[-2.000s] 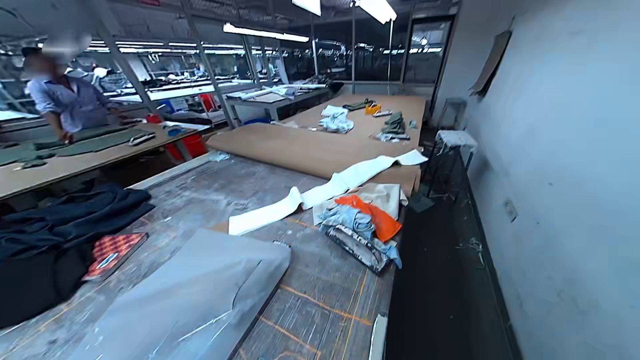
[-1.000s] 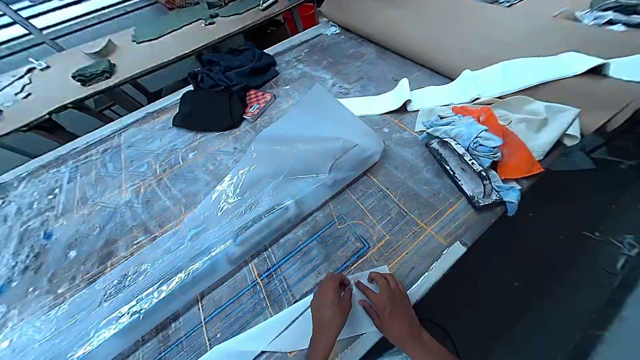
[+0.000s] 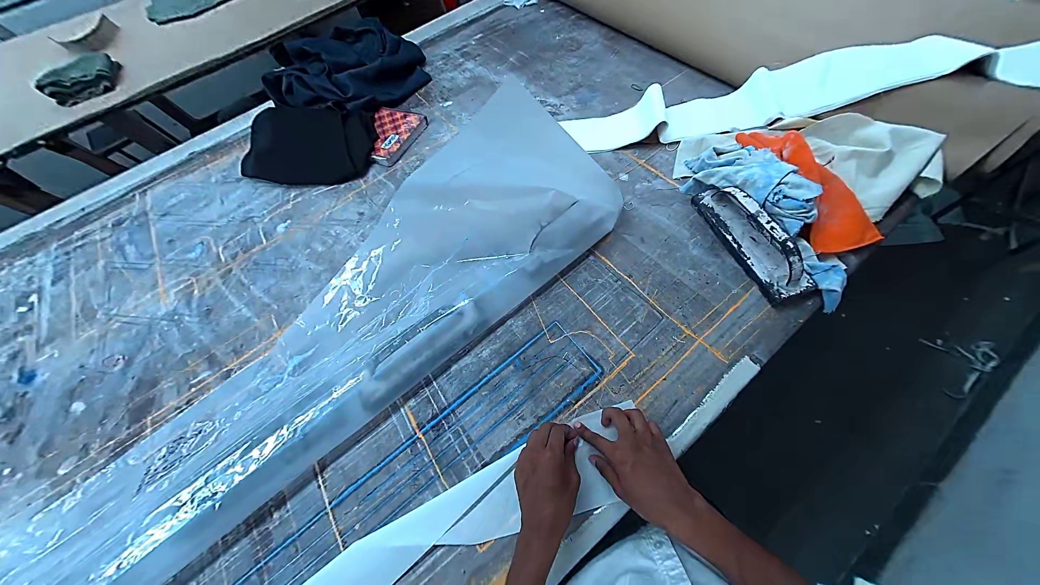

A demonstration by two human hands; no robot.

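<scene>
My left hand [image 3: 548, 471] and my right hand [image 3: 638, 463] meet at the near edge of a worn work table [image 3: 666, 301]. Their fingertips pinch a white strip of paper or fabric [image 3: 479, 508] near its far end; the strip runs down to the lower left and out of view. The right hand's fingers are spread over the strip, thumb beside the left hand. Exactly what lies between the fingertips is too small to tell. Just beyond the hands, blue lines [image 3: 475, 390] form a long rectangle on the tabletop, and a large clear plastic sheet [image 3: 487, 211] lies further left.
A black-rimmed tool with a handle [image 3: 756, 244] lies by light blue cloth [image 3: 760, 183], orange cloth [image 3: 841, 203] and cream cloth [image 3: 886, 150]. A white band [image 3: 788, 85] crosses brown paper [image 3: 715, 32]. Dark cloths [image 3: 349, 69] and a red checked case [image 3: 398, 134] lie far left.
The view has swung down and left from two seconds ago, when neither hand showed. Since one second ago, both hands have stayed together on the white strip, with little plain change.
</scene>
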